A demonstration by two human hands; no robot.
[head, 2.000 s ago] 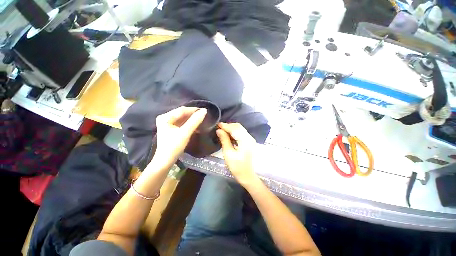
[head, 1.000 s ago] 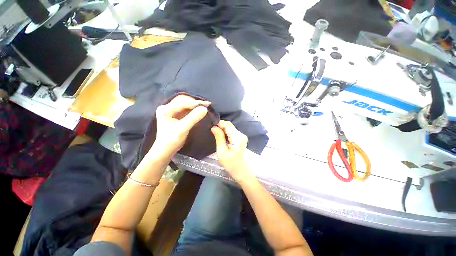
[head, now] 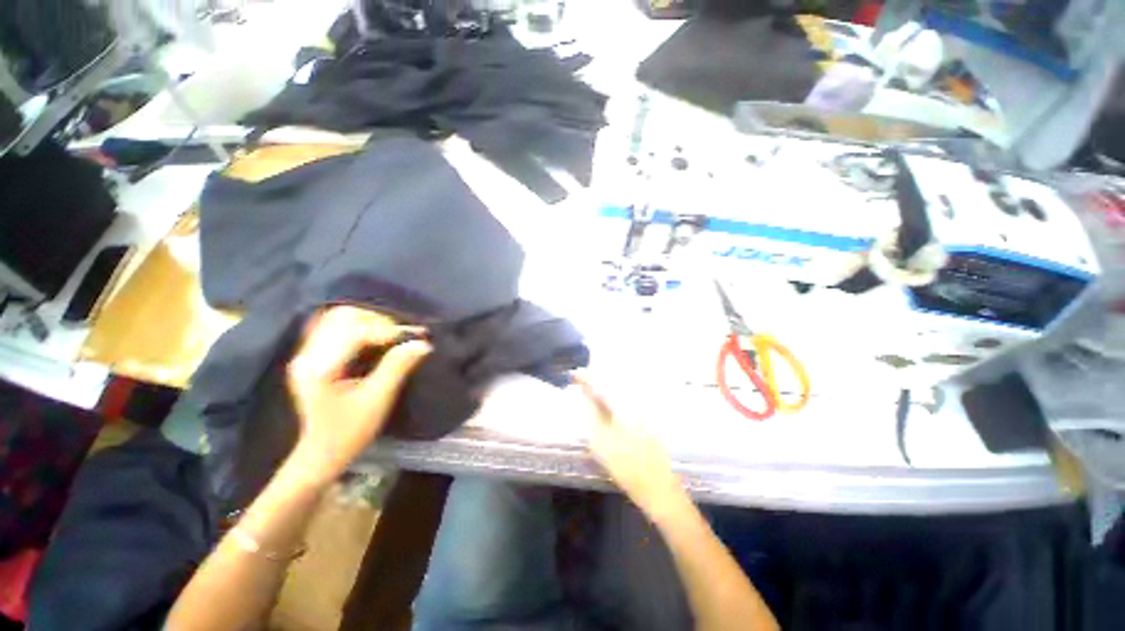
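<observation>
A dark garment piece [head: 395, 228] lies on the white table's left part and hangs over its front edge. My left hand [head: 352, 382] pinches the garment's dark edge between thumb and fingers. My right hand [head: 611, 425] is at the right end of a stretched dark flap of the garment, near the table's front edge. It is blurred and its fingertips are washed out, so whether it grips the cloth cannot be told. Scissors [head: 764, 375] with red and orange-yellow handles lie right of my right hand.
The white sewing machine [head: 790, 240] stands behind the scissors. A narrow black strip [head: 904, 425] and a black pad [head: 1005, 414] lie at right. More dark cloth [head: 432, 86] lies at the back. Brown cardboard [head: 154, 321] and a phone [head: 99, 284] are at left.
The view has swung right. My right hand has moved right, away from my left hand, and the dark flap now stretches out between them. My left hand still pinches the edge.
</observation>
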